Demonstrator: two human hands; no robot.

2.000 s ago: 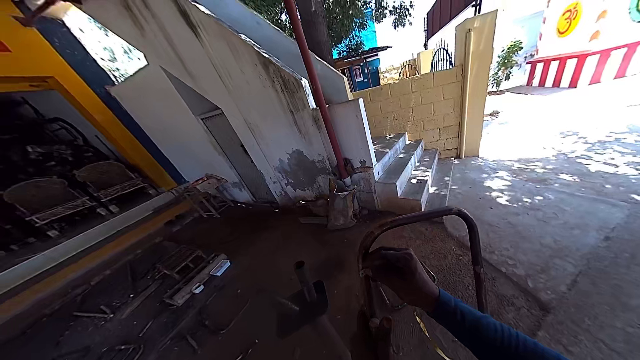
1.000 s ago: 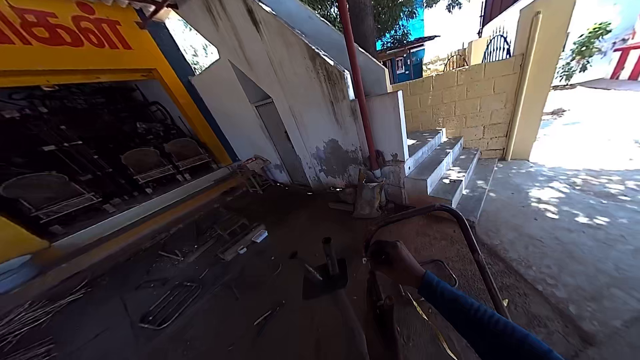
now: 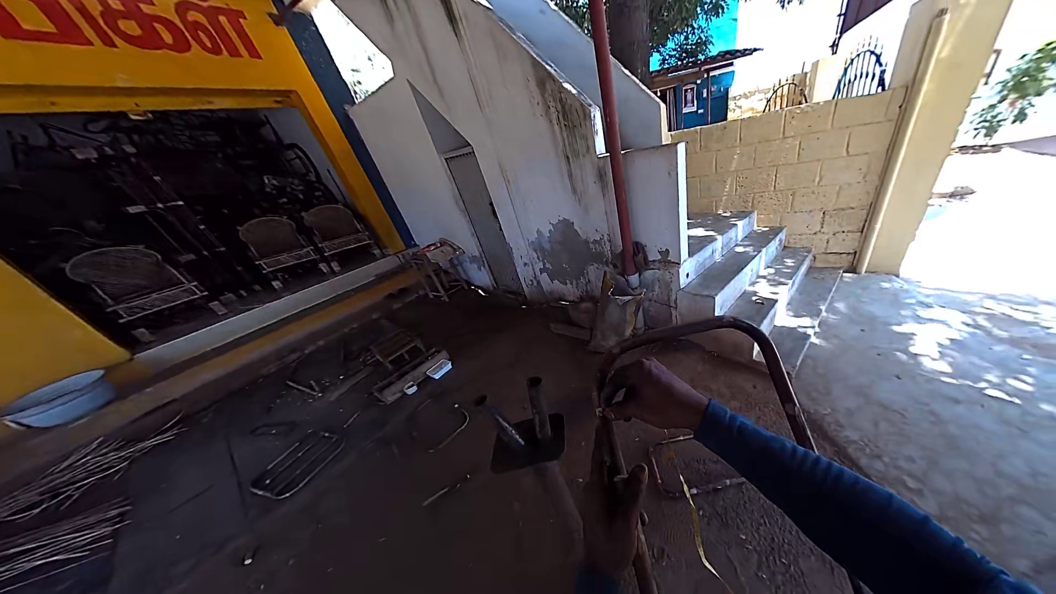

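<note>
A curved cane frame [image 3: 716,328], bent in an arch, stands in front of me at the lower right. My right hand [image 3: 652,394] grips its left side near the bend, fingers curled round the pole. Lower on that same side is my left hand [image 3: 612,511], in shadow, with its thumb raised beside the pole; how firmly it holds is hard to see. A thin pale strip [image 3: 695,520] hangs or lies between the frame's two sides. Left of my hands, two short tubes rise from a dark flat plate [image 3: 528,445].
Concrete steps [image 3: 734,264] and a red pole [image 3: 609,140] stand ahead. On the ground lie a rounded rectangular frame [image 3: 297,464], a small wooden stool [image 3: 396,348] and bundles of thin canes [image 3: 74,478]. A pale basin [image 3: 59,399] and woven chairs [image 3: 271,241] are at left.
The view has swung left, bringing in the basin and cane bundles. My right hand stays on the frame's left side, and my left hand shows more plainly lower on the pole.
</note>
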